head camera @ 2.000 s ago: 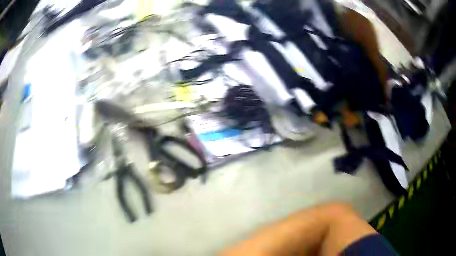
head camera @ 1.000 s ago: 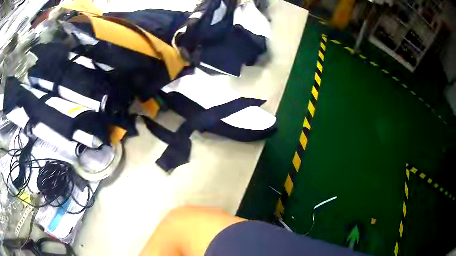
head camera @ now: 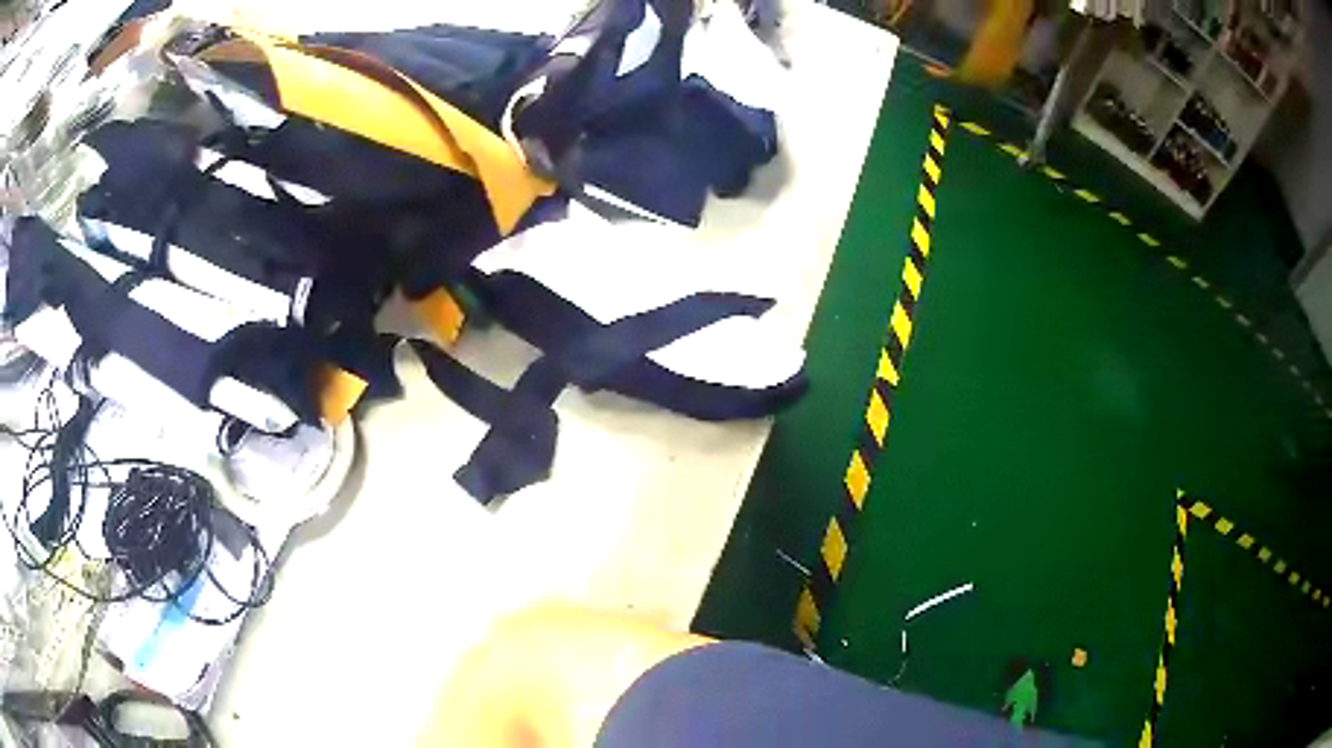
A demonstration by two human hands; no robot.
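Observation:
My right arm comes in at the bottom edge in a dark sleeve, with bare skin at the wrist or back of my right hand. The bottom edge cuts it off, so the fingers and anything in them are hidden. My left hand is out of the picture. Navy and white fabric pieces lie heaped on the light table, with a mustard strip across the top. A white tape roll sits at the heap's lower edge.
A coil of black cord lies on papers or bagged sheets at the left. Black looped handles show at the lower left edge. Right of the table edge is green floor with yellow-and-black tape, and a white shelf beyond.
The view has swung right from the papers, pliers and shears to the fabric and floor. Since one second ago it has barely shifted, and my right arm stays at the bottom edge.

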